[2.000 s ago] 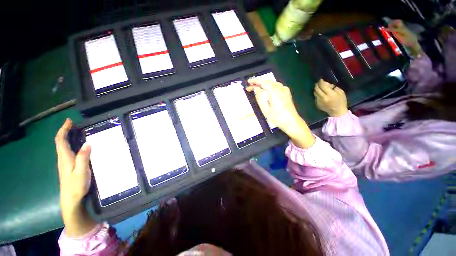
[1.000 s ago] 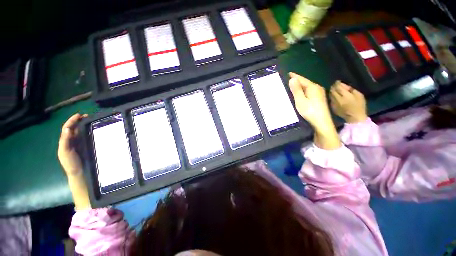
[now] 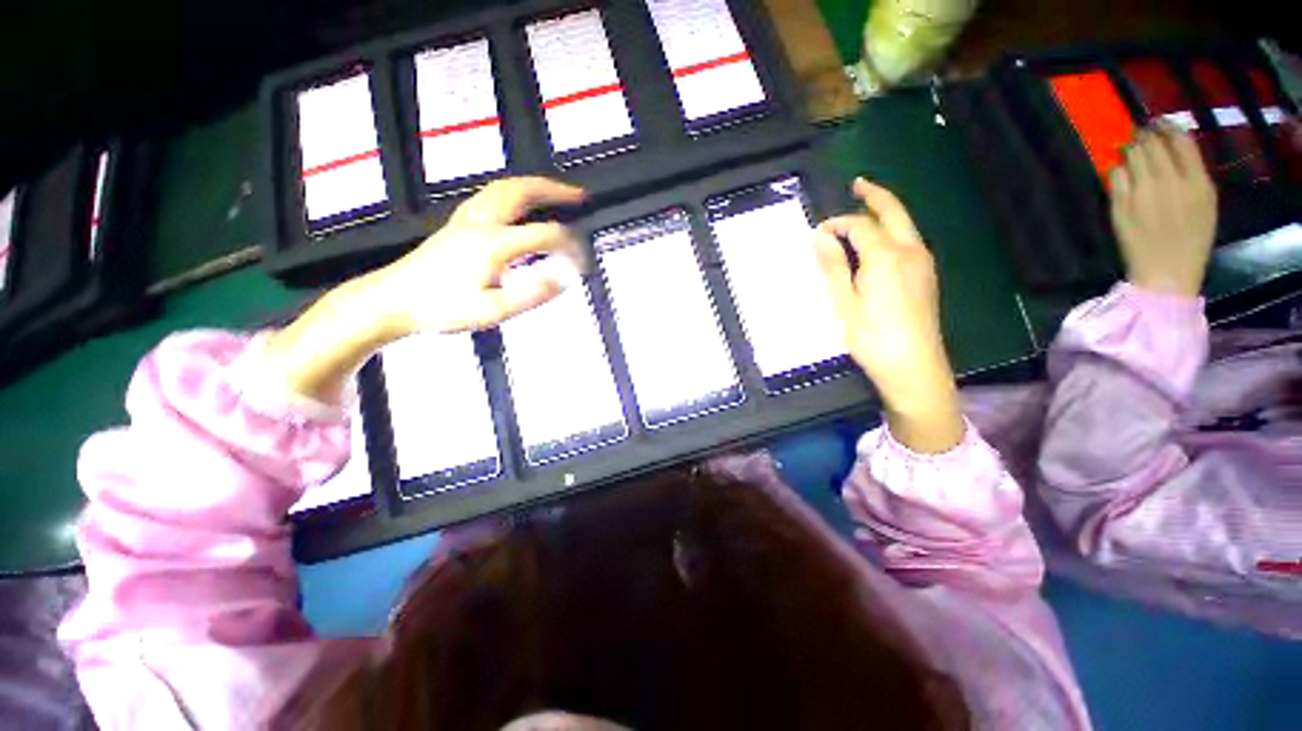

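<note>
A black slotted tray point(image 3: 571, 483) lies in front of me with several lit smartphones in it, all with white screens. My left hand point(image 3: 478, 264) is over the tray's left and middle part, fingers bent and apart, holding nothing. It hides the upper parts of the left phones. My right hand point(image 3: 888, 286) is at the tray's right end, beside the rightmost phone point(image 3: 783, 286), thumb and finger apart, holding nothing. Whether a fingertip touches a screen cannot be told.
A far tray point(image 3: 393, 114) holds phones with a red band. More dark trays point(image 3: 136, 229) stand at the left. A pale yellow-green roll or bottle point(image 3: 914, 36) is at the back. At right, a neighbouring worker's hand point(image 3: 1164, 207) is over a tray with a red-screened phone point(image 3: 1088, 117).
My left hand has left the tray's left end and moved right over the phones. My right hand stays near the right end. The neighbour's hand has moved onto the other tray.
</note>
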